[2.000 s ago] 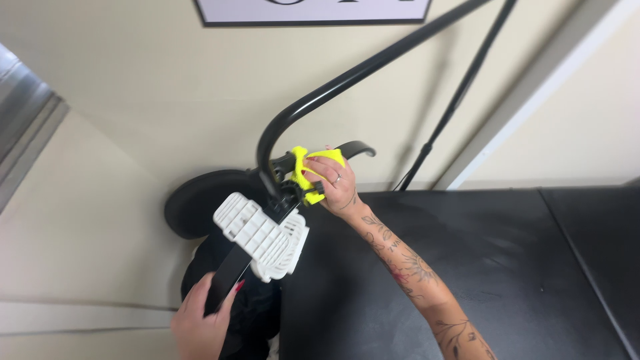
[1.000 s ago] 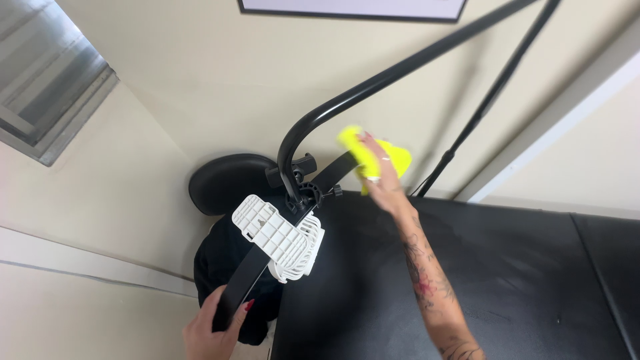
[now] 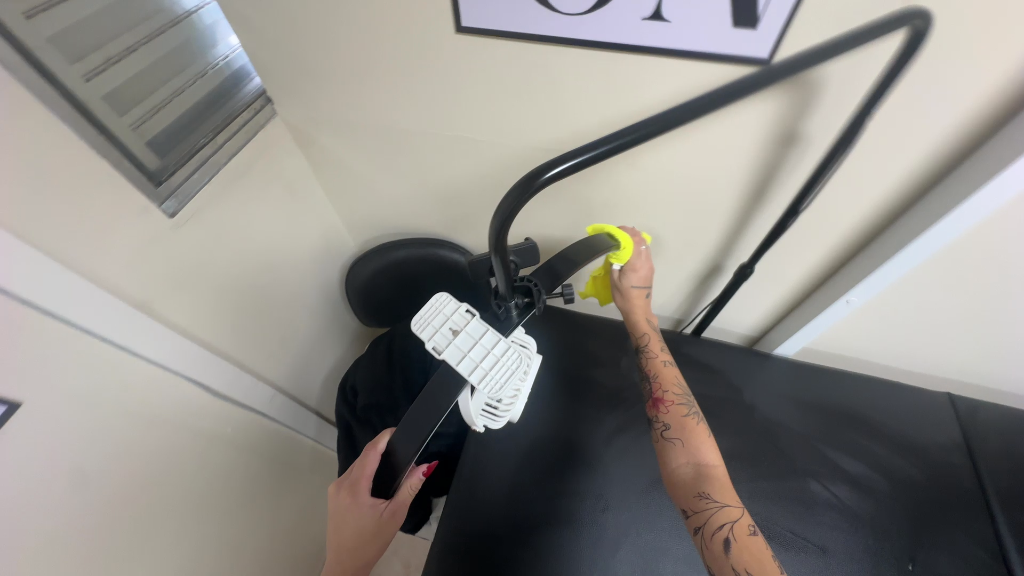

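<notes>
My left hand [image 3: 370, 490] grips the lower end of a flat black curved bar [image 3: 424, 416]. At the bar's upper end, my right hand [image 3: 634, 268] holds a bright yellow cloth [image 3: 600, 280] wrapped over it. A white plastic clip-on piece with a ribbed, slotted body [image 3: 472, 344] sits across the bar between my hands. Just above it, a round black clamp with a knob [image 3: 524, 294] joins the bar to a bent black tubular arm [image 3: 608, 144].
A black padded table [image 3: 720, 480] spans the lower right. Behind the bar are a black round-edged seat or backrest [image 3: 404, 280] and dark fabric [image 3: 368, 400]. A framed sign [image 3: 624, 32] hangs on the wall, with a louvred window [image 3: 160, 96] at upper left.
My right hand and the yellow cloth have gone from beside the clamp to the bar's upper end. My left hand still holds the lower end.
</notes>
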